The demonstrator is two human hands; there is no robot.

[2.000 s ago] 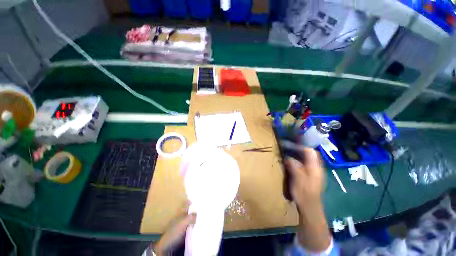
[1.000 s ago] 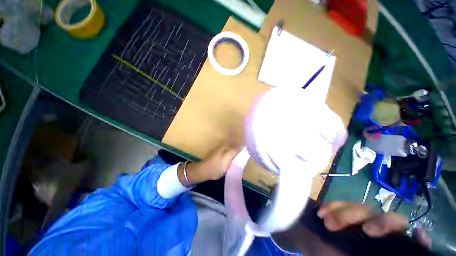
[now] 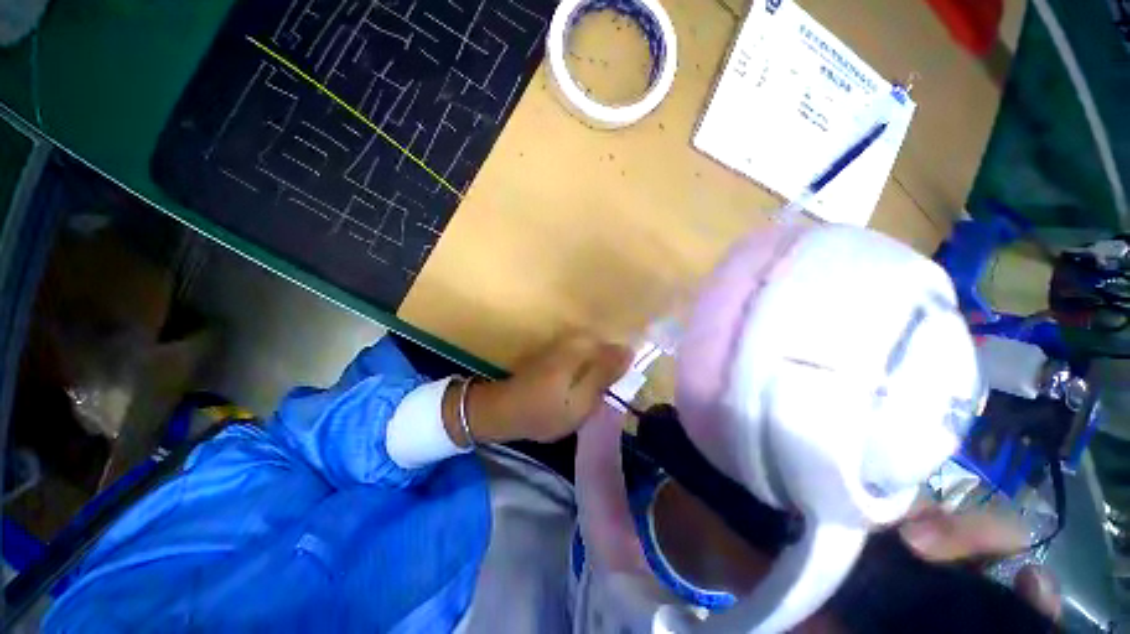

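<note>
The white headphones (image 3: pixel 855 359) are held over the bench's front edge, with a large, overexposed white cup and a pink cushion facing left. The band curves down to the bottom of the picture. My left hand (image 3: pixel 545 390) pinches the white slider joint (image 3: pixel 635 375) at the band's other end. A thick black electric screwdriver (image 3: pixel 713 477) lies behind the cup and band, its thin tip at or near that joint; contact is unclear. My right hand (image 3: pixel 973 539) is at the lower right around the black body, blurred and partly hidden by the headphones.
A tan board (image 3: pixel 545 248) lies beyond the headphones, with a white tape roll (image 3: pixel 558 62) and a printed sheet (image 3: pixel 775 105) with a pen. The black gridded mat (image 3: pixel 335 149) is left. A blue tool tray (image 3: pixel 979 266) is right.
The right hand has moved from beside the tray to behind the headphones, and the screwdriver tip now shows at the joint. The headphones have swung right in view as the camera turned and came closer.
</note>
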